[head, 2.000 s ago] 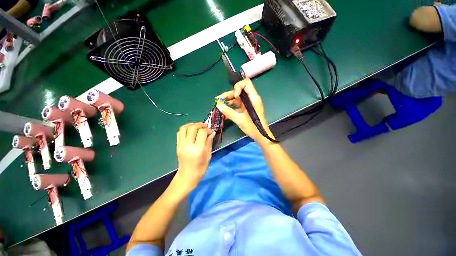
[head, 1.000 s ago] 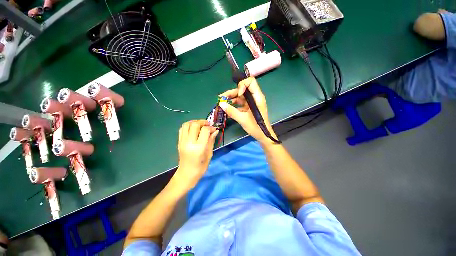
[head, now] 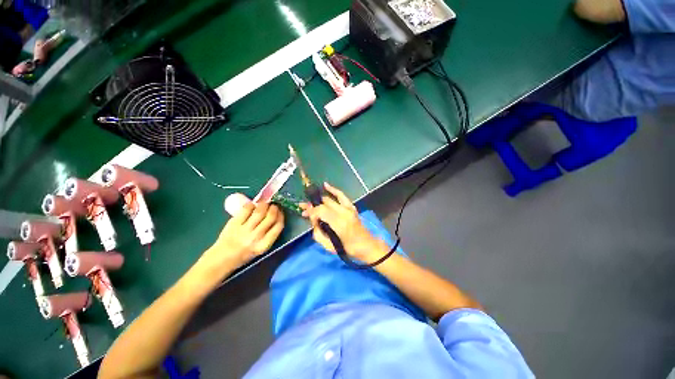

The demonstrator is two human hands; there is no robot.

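Observation:
My left hand (head: 254, 231) grips a handheld unit near the bench's front edge. The unit's pale round barrel end (head: 236, 203) shows above my fingers, and its narrow handle shell (head: 275, 182) points up and right. My right hand (head: 344, 222) holds the black soldering iron (head: 313, 195), its metal tip upward, close to the right of the shell's far end. Whether the tip touches the shell I cannot tell. A green circuit board (head: 289, 202) with thin wires lies between my hands, by my right fingertips. My fingers partly hide the unit and board.
Several pink-and-white waiting units (head: 96, 270) stand at left. A black fume fan (head: 167, 116) is at upper left, with thin solder wire (head: 215, 183) below. A separate unit (head: 350, 104) lies beside the black soldering station (head: 400, 37). Blue stool (head: 551, 152) and a person's arm are at right.
My hands have moved apart from the close grip on the board. The unit's white shell and barrel end now show at my left hand. The iron's tip has come down beside the shell. The view has shifted.

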